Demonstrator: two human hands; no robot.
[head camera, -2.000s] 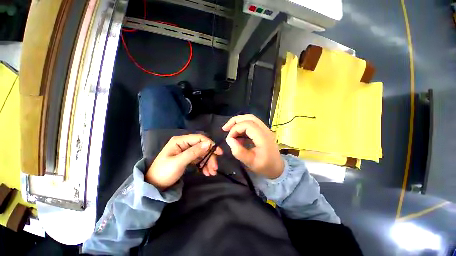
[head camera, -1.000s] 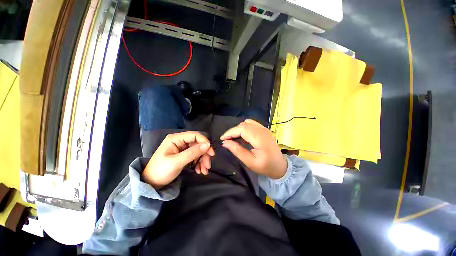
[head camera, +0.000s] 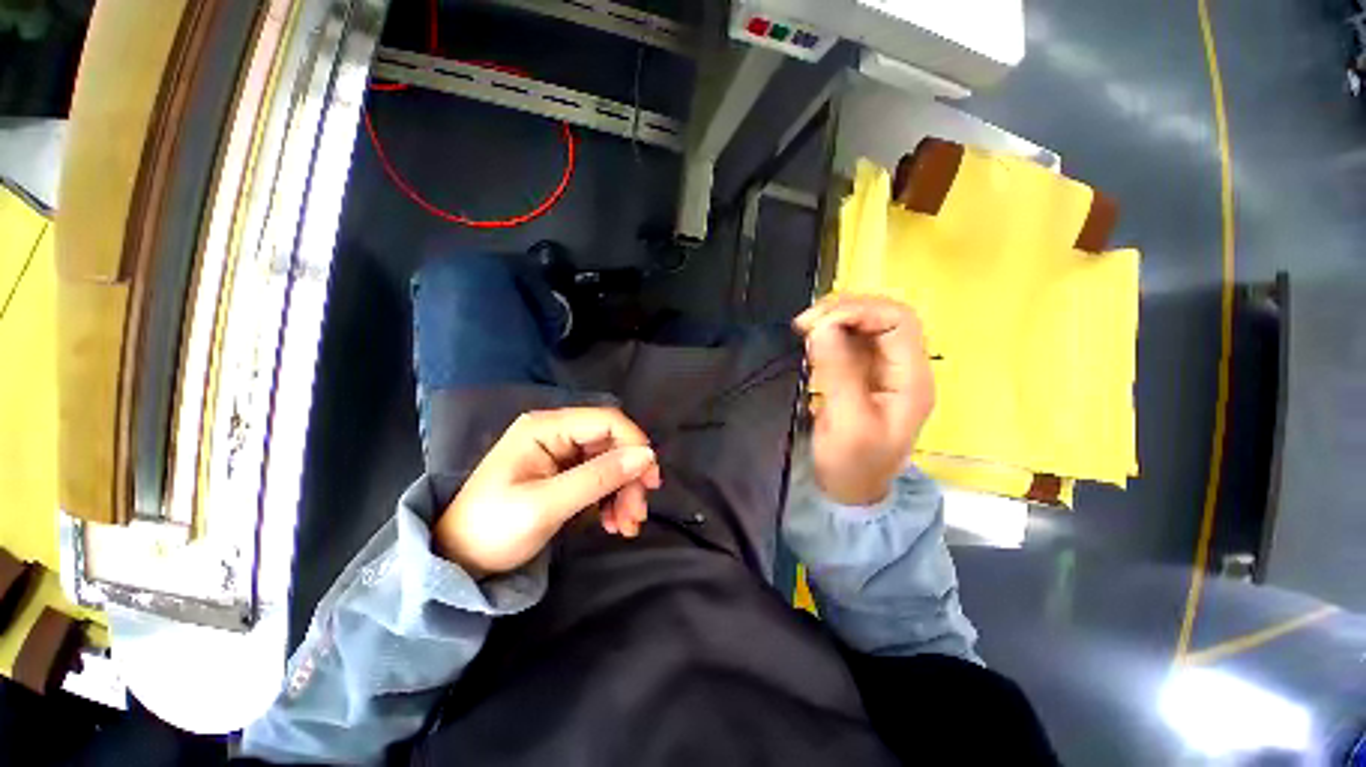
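My left hand (head camera: 547, 487) is over the dark apron (head camera: 644, 622), thumb and fingers pinched together. My right hand (head camera: 869, 390) is raised at the apron's right side, in front of the yellow stack, with its fingertips together. A thin black cord (head camera: 757, 379) runs from my right fingertips down and left toward my left fingertips. It is blurred against the apron, and its hold in the left fingertips is hard to see. A short dark strand with a pale tip (head camera: 698, 520) shows below my left hand. Another cord lies on the yellow stack, mostly hidden behind my right hand.
The yellow stack (head camera: 1019, 315) with brown blocks (head camera: 930, 176) is at right. A long tan and metal fixture (head camera: 98, 270) runs along the left. A machine end with buttons (head camera: 884, 30) is above. A red hose (head camera: 495, 223) loops beneath the frame.
My right hand has moved right and up, away from my left hand, and the cord now stretches between them. My left hand has stayed nearly in place.
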